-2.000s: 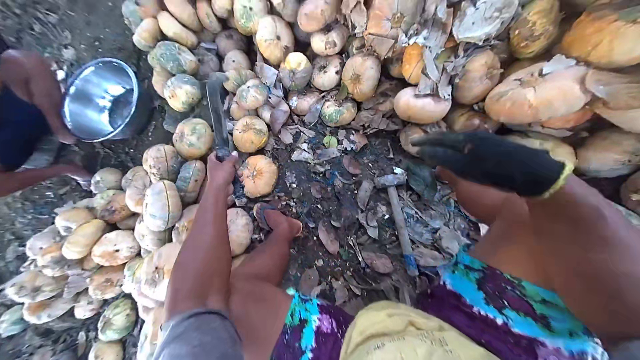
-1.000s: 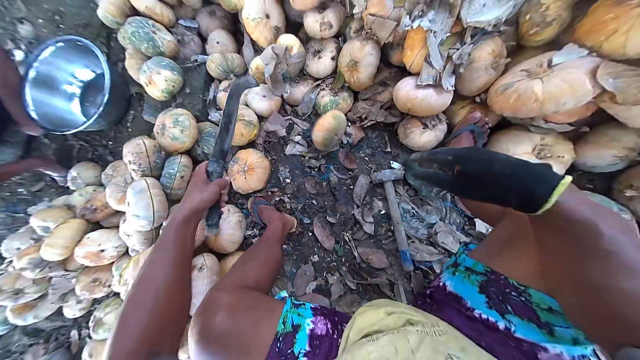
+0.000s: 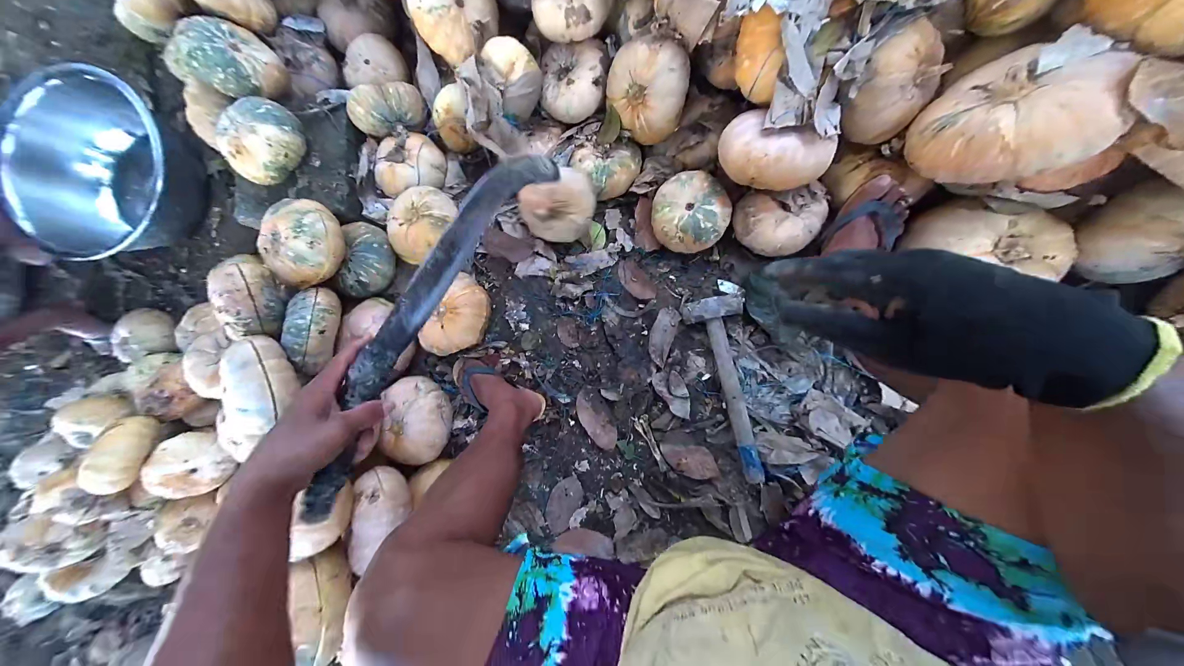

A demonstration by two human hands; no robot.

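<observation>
My left hand (image 3: 319, 421) is bare and wrapped around the handle of a long curved blade (image 3: 444, 250), a sickle-like machete. The blade's tip lies over or against a small blurred pumpkin (image 3: 557, 205); whether they touch I cannot tell. My right hand (image 3: 842, 301) wears a black glove with a yellow cuff. It is held out over the ground with its fingers extended and nothing visible in it. Just left of its fingertips, a hammer (image 3: 731, 388) with a worn handle and a blue end lies on the soil. A green-and-cream pumpkin (image 3: 691, 212) rests beyond them.
Heaped pumpkins (image 3: 647, 88) line the far side, with larger ones (image 3: 1022, 116) at the right. More pumpkins (image 3: 254, 393) are piled at the left, several with dark lines. A shiny metal basin (image 3: 79, 162) stands at the upper left, beside another person's arm (image 3: 55, 324). Dry leaves (image 3: 597, 418) litter the soil.
The blade has swung from upright to slanting right, its tip now at a small pumpkin. The gloved hand stays extended on the right. A pumpkin near the middle sits farther right than a second ago.
</observation>
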